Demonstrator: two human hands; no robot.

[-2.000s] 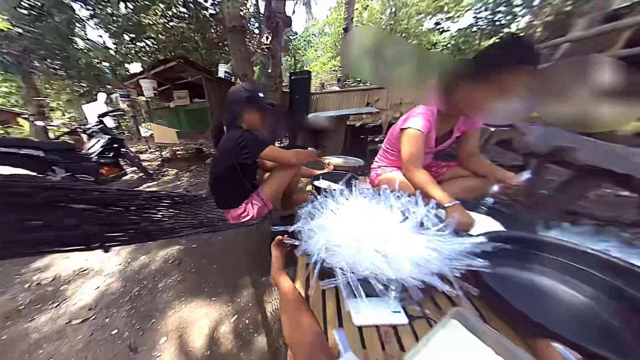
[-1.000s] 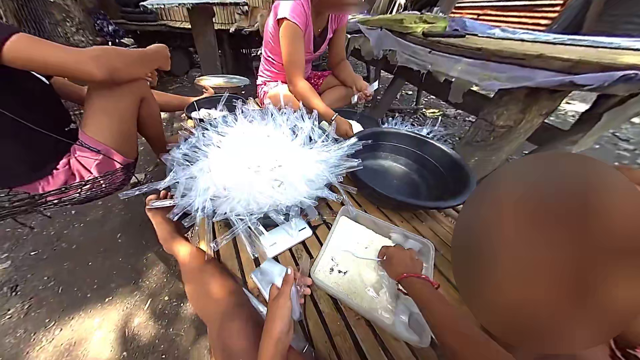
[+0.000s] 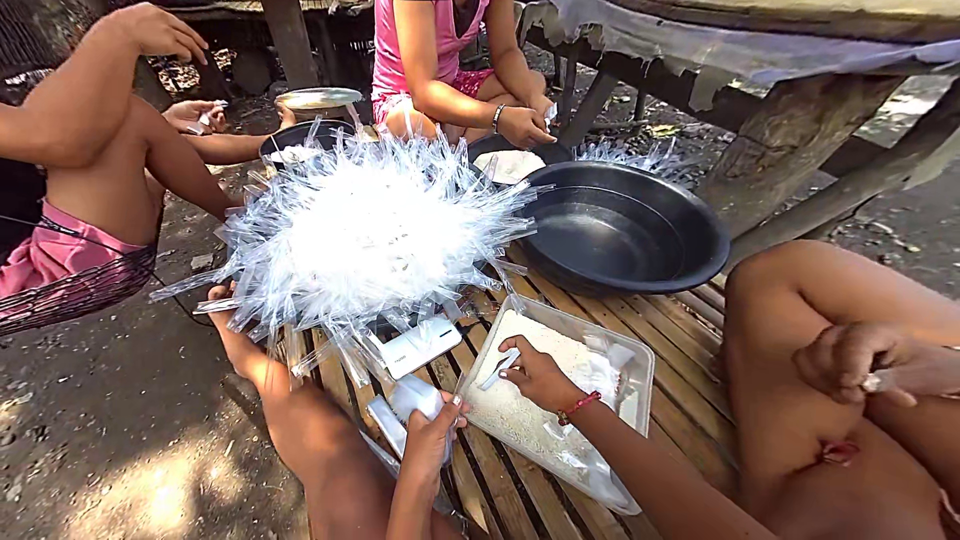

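Observation:
My right hand (image 3: pixel 534 375), with a red bracelet at its wrist, pinches a small white scoop-like piece (image 3: pixel 500 369) over white granular material (image 3: pixel 487 405) in a clear plastic tub (image 3: pixel 643 367). Clear plastic pieces also lie in the tub. At the tub's left side, my left hand (image 3: pixel 435 435) grips clear plastic bags (image 3: pixel 417 399); its fingers are near the tub's edge. A white rectangular device (image 3: pixel 420 346) lies just beyond that hand. Behind it spreads a large heap of thin, clear plastic tubes or packets (image 3: pixel 375 225), overexposed in the middle.
A black basin (image 3: pixel 622 225) stands on the bamboo slats (image 3: pixel 675 352) beyond the tub. Past it, a person in pink (image 3: pixel 450 75) handles a small item over a bowl. Another person's arms and legs (image 3: pixel 112 150) are at left; a person's bent knee (image 3: pixel 787 315) is at right.
The view has swung down and right since the oldest frame. Since one second ago, my right hand has lifted the small white piece and moved left over the tub. My left hand keeps its grip on the bags.

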